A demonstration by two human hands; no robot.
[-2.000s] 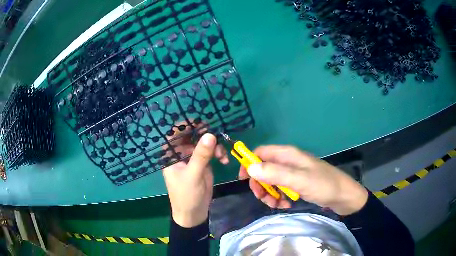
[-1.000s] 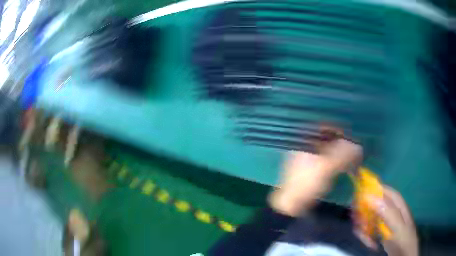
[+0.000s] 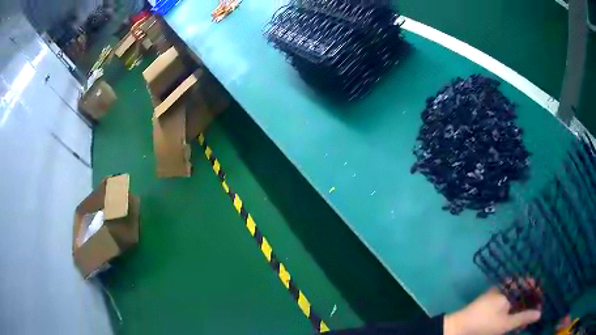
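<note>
A black sprue frame (image 3: 555, 229) is at the right edge, blurred and partly cut off. My left hand (image 3: 500, 313) is at the bottom right, its fingers closed on the frame's near edge. A bit of the yellow side cutters (image 3: 567, 326) shows at the bottom right corner; my right hand is out of the picture. The left heap of cut parts (image 3: 472, 141), small dense black pieces, lies on the bench beyond the frame. The left stack of sprue frames (image 3: 340, 46) stands farther along the bench.
The green bench (image 3: 294, 131) has a straight near edge, with small scraps on top. Small orange-red parts (image 3: 225, 9) lie at its far end. Open cardboard boxes (image 3: 173, 124) stand on the green floor, another box (image 3: 108, 226) farther left. Yellow-black tape (image 3: 251, 226) runs beside the bench.
The view has swung left along the bench, so the frame and my left hand now show at the right edge. My right hand has left the picture. The right heap is out of view.
</note>
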